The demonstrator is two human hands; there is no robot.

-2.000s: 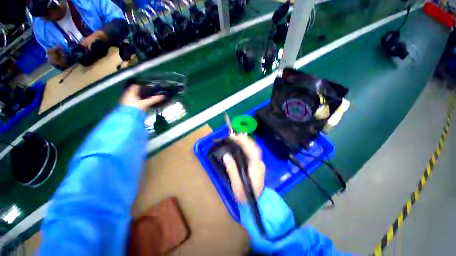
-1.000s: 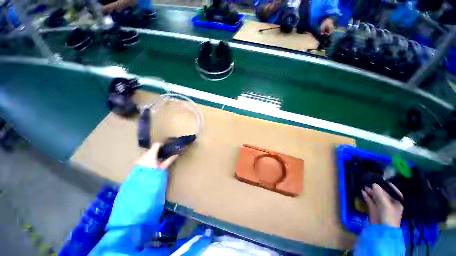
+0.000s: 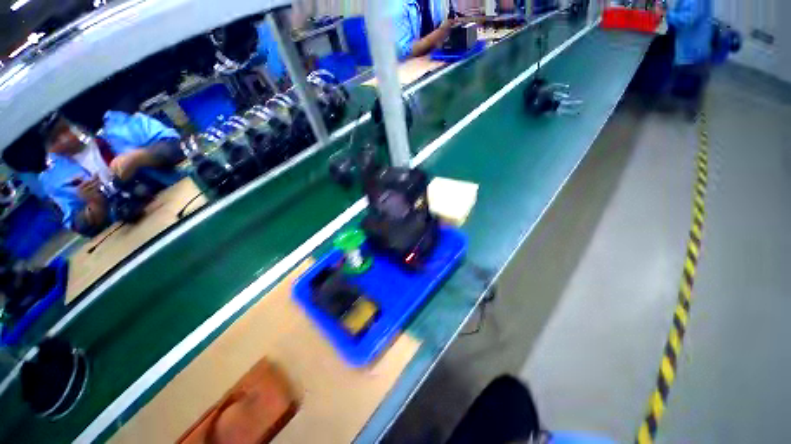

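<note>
Neither of my hands shows. The orange-brown holding block [image 3: 251, 408] lies on the tan cardboard sheet [image 3: 208, 368], blurred and cut off by the bottom edge. The blue tray [image 3: 369, 345] holds the green solder spool [image 3: 351, 245], the black iron stand [image 3: 334, 290] with a yellowish sponge [image 3: 360, 317], and the black fan box [image 3: 399, 212] at its far end. I cannot make out the soldering iron. A dark rounded shape [image 3: 499, 412] rises at the bottom edge beside a bit of light blue cloth; I cannot tell what it is.
The green conveyor belt [image 3: 221, 279] runs beyond the cardboard, with a headset [image 3: 54, 377] at lower left and another [image 3: 546, 97] farther up. A person [image 3: 104, 173] works across the belt. A pale block [image 3: 453, 199] stands behind the tray. Black cords hang off the bench edge.
The view has swung right, and both hands have left it. The headset that was in my left hand over the cardboard's left part is out of view.
</note>
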